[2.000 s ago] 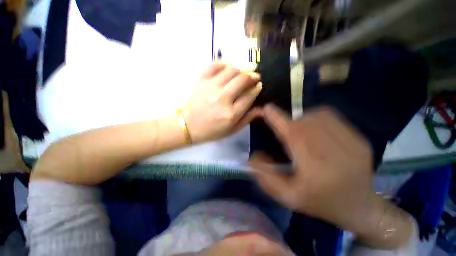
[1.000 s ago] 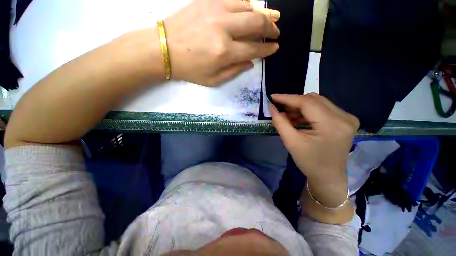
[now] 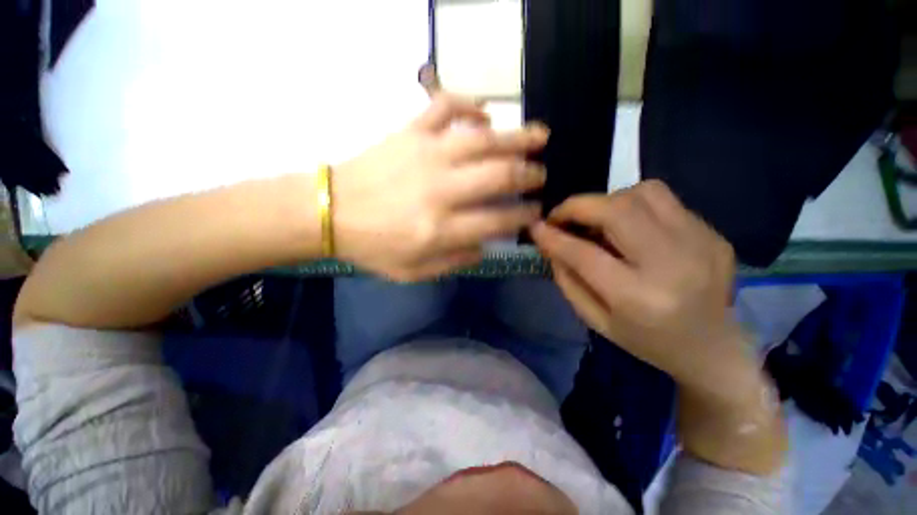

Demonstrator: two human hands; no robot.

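Observation:
A dark fabric strip point(image 3: 571, 91) lies lengthwise on the white table, running from the top edge of the view toward the front edge. My left hand point(image 3: 437, 191) is palm down at the strip's left edge, fingertips on or just over it, slightly blurred. My right hand point(image 3: 644, 267) pinches the strip's near left corner between thumb and index finger, close to my left fingertips. The near end of the strip is partly hidden by my fingers. The needle and presser foot are not in view.
A dark panel pile point(image 3: 749, 121) lies right of the strip and overhangs the green table edge point(image 3: 835, 259). Green-handled scissors point(image 3: 893, 181) are at the far right. Dark pieces point(image 3: 25, 111) lie at far left. A blue bin point(image 3: 875, 332) with scraps is below the table at right.
Since one second ago, my left hand has moved down the strip toward the table's front edge, close to my right hand. My right hand still pinches the near corner.

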